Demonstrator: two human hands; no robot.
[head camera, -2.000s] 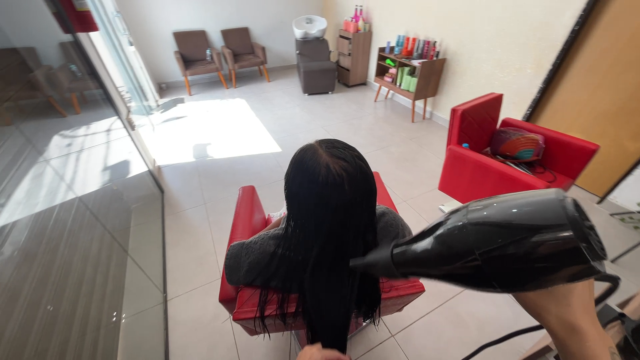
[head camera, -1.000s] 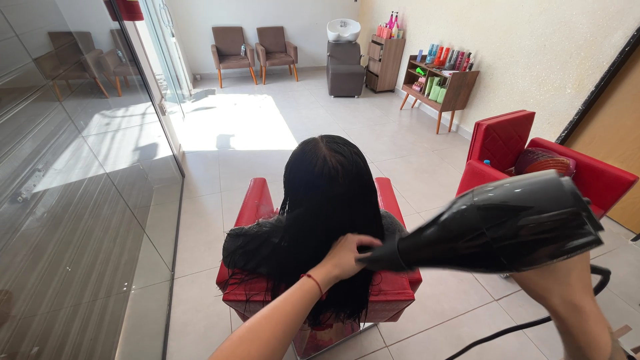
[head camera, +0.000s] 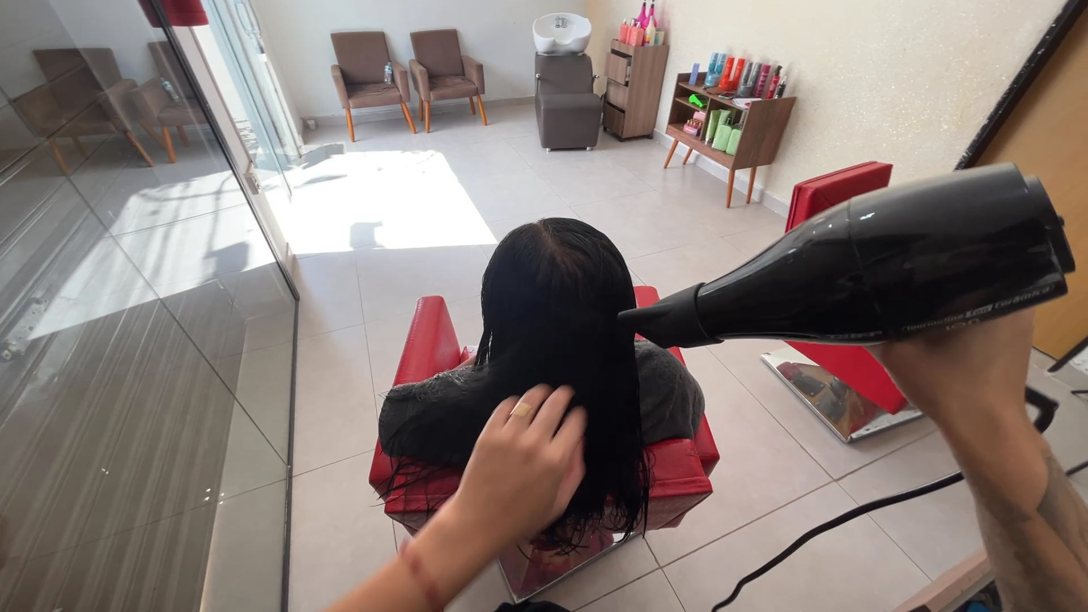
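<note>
A person with long, dark, wet-looking hair (head camera: 557, 306) sits with their back to me in a red salon chair (head camera: 425, 340), a dark grey garment or cape over the shoulders. My left hand (head camera: 531, 450), with a ring and a red wrist cord, lies against the hair at mid-back, fingers curved into it; whether they grip a strand cannot be told. My right hand (head camera: 960, 374) holds a black hair dryer (head camera: 850, 263) from below, its handle mostly hidden by the fingers. The dryer's nozzle points left, at the right side of the hair.
The dryer's black cord (head camera: 850, 514) hangs at the lower right. A second red chair (head camera: 837, 191) stands behind the dryer. On the left runs a glass partition (head camera: 170, 340). Farther back are brown armchairs (head camera: 365, 72), a wash basin (head camera: 561, 34) and a wooden shelf (head camera: 769, 132) with bottles.
My left hand has moved from beside the nozzle to lower on the hair. The dryer has risen a little relative to the head. The view has shifted slightly.
</note>
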